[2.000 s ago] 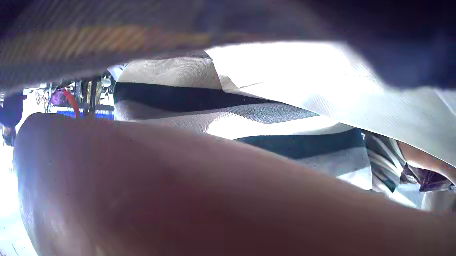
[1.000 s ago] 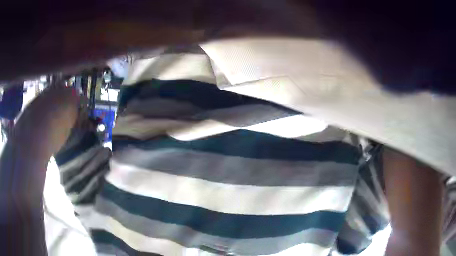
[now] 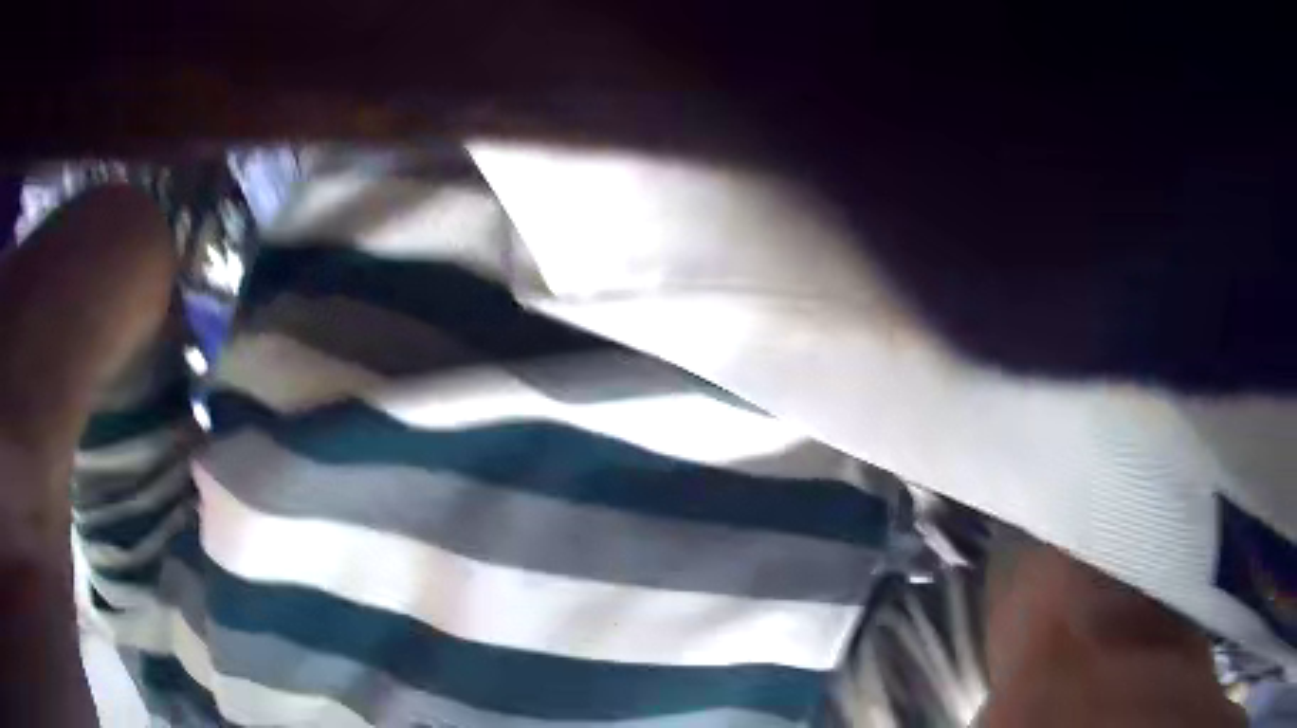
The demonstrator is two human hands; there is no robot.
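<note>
A garment with teal, white and grey stripes [image 3: 526,526] fills the middle of the head view, with folds running across it. A pale white cloth [image 3: 854,356] lies diagonally over its upper right. A blurred bare limb [image 3: 64,341] stands at the left edge, and another bare limb [image 3: 1102,633] shows at the lower right. Both are cut off, and I cannot tell whose they are. I cannot make out my left hand or my right hand, or anything held.
A dark, blurred covering [image 3: 569,71] hides the top and upper right. Behind the left limb are cluttered bright items and a small blue patch [image 3: 209,327]. A striped sleeve-like fold [image 3: 135,491] hangs beside the limb. More blurred clutter shows at the lower right.
The large limb that covered the lower view has moved to the left edge, uncovering more striped cloth. The striped garment and white cloth have shifted left in view. The dark covering reaches lower at right.
</note>
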